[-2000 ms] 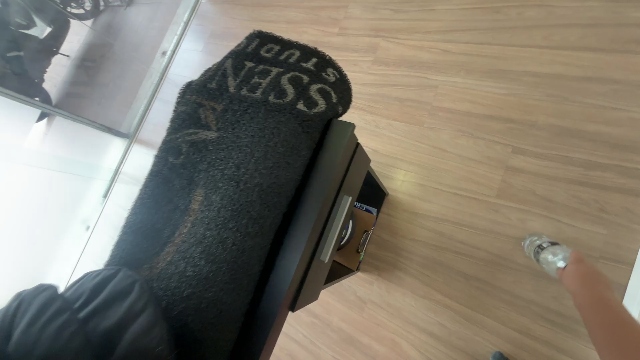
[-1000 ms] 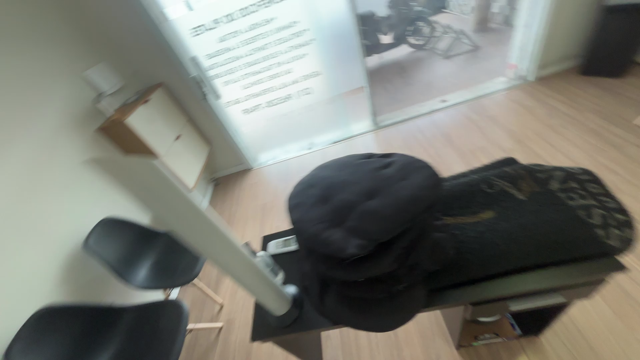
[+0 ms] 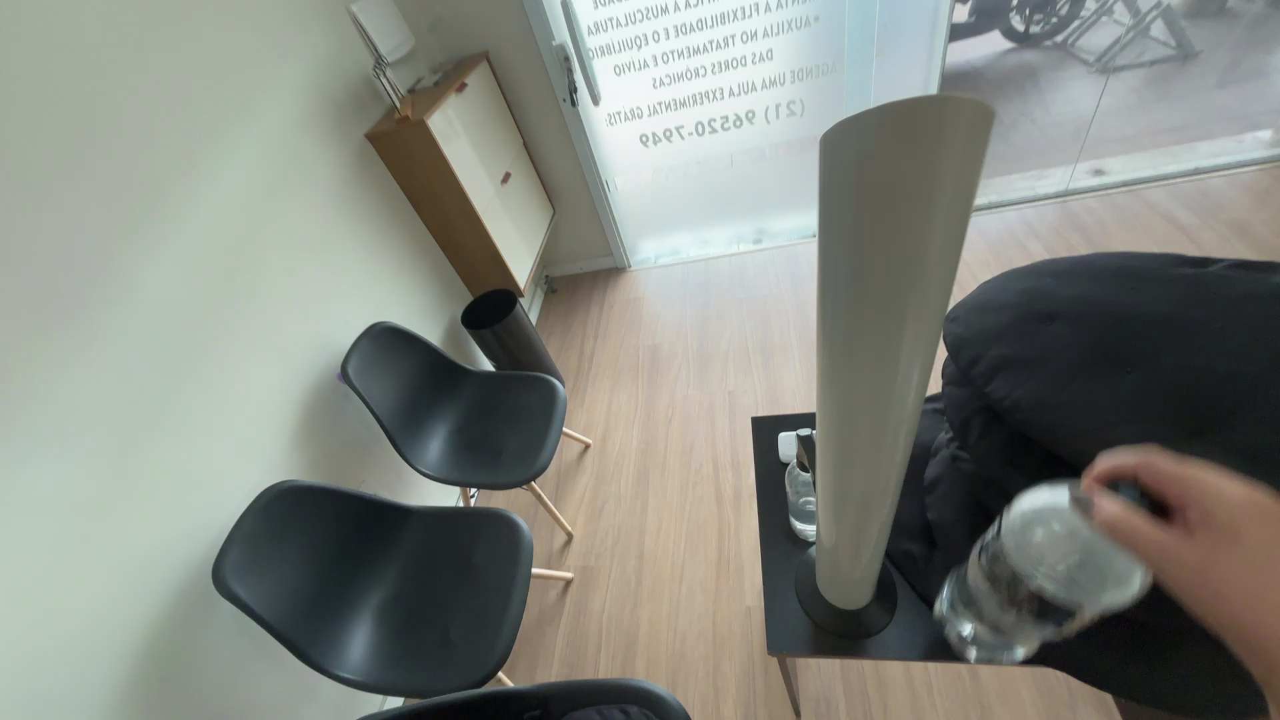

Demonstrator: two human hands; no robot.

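At the lower right, my right hand [image 3: 1185,540] grips a clear glass vessel [image 3: 1045,570] by its upper part; both are blurred, and the vessel's exact kind cannot be told. The vessel hangs over the edge of a black table [image 3: 790,625], in front of a heap of black cushions [image 3: 1110,340]. Left of it, a tall beige column-shaped lamp or diffuser [image 3: 885,350] stands on a round dark base. Behind the column, a clear bottle [image 3: 800,500] and a small white object [image 3: 788,447] rest on the table. My left hand is out of the frame.
Black shell chairs [image 3: 460,410] with wooden legs line the wall at the left. Beyond them are a dark cylindrical bin [image 3: 510,335] and a wood cabinet [image 3: 450,190] with white doors. A frosted glass door [image 3: 700,200] bearing writing is at the back; a motorcycle [image 3: 1040,15] shows outside.
The view has swung far toward the chairs and the column. The right hand, with the clear vessel, was over the floor two seconds ago and is now beside the black cushions.
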